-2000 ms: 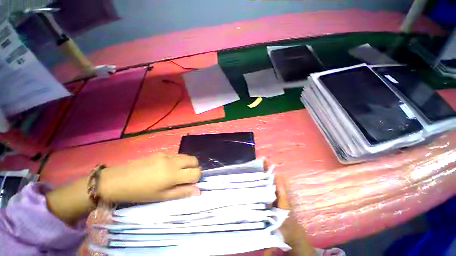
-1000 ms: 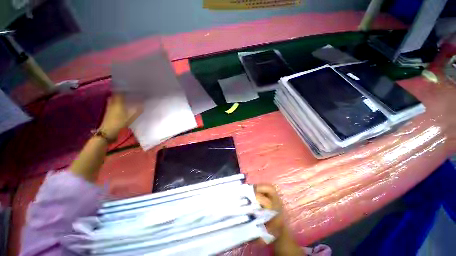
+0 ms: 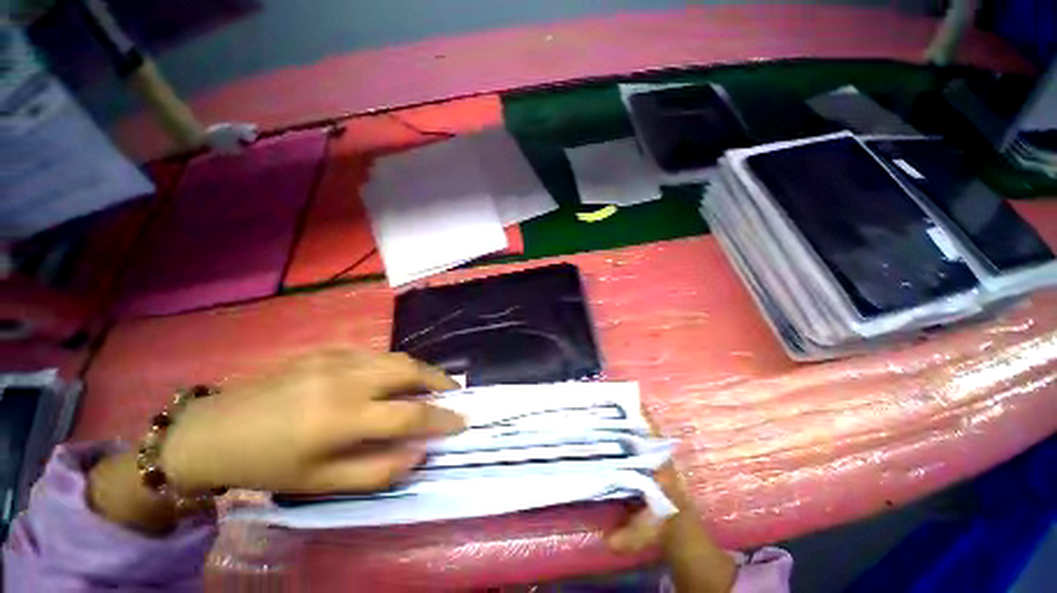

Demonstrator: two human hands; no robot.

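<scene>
A panel stack (image 3: 522, 452) with white sheets between its dark edges stands at the bench's near side. My left hand (image 3: 313, 423) is blurred and lies over the stack's left part, fingertips at its upper sheets; its grip is unclear. My right hand (image 3: 663, 527) holds the stack's right end at a corner, partly hidden by a white sheet edge. A black panel (image 3: 498, 319) lies flat just behind the stack, with thin glare lines on it. White sheets (image 3: 435, 214) lie overlapping on the orange area at the back.
A finished pile of black panels (image 3: 858, 226) on white sheets stands at right. A small dark panel (image 3: 686, 125), a pale sheet (image 3: 612, 173) and a yellow tab (image 3: 597, 214) lie on the green mat. Another pile (image 3: 26, 434) shows at the left edge. Printed paper (image 3: 58, 162) hangs upper left.
The white sheet raised in my left hand now lies on the orange area, overlapping another sheet. My left hand has returned to the stack, which shows fewer layers. The view has shifted left.
</scene>
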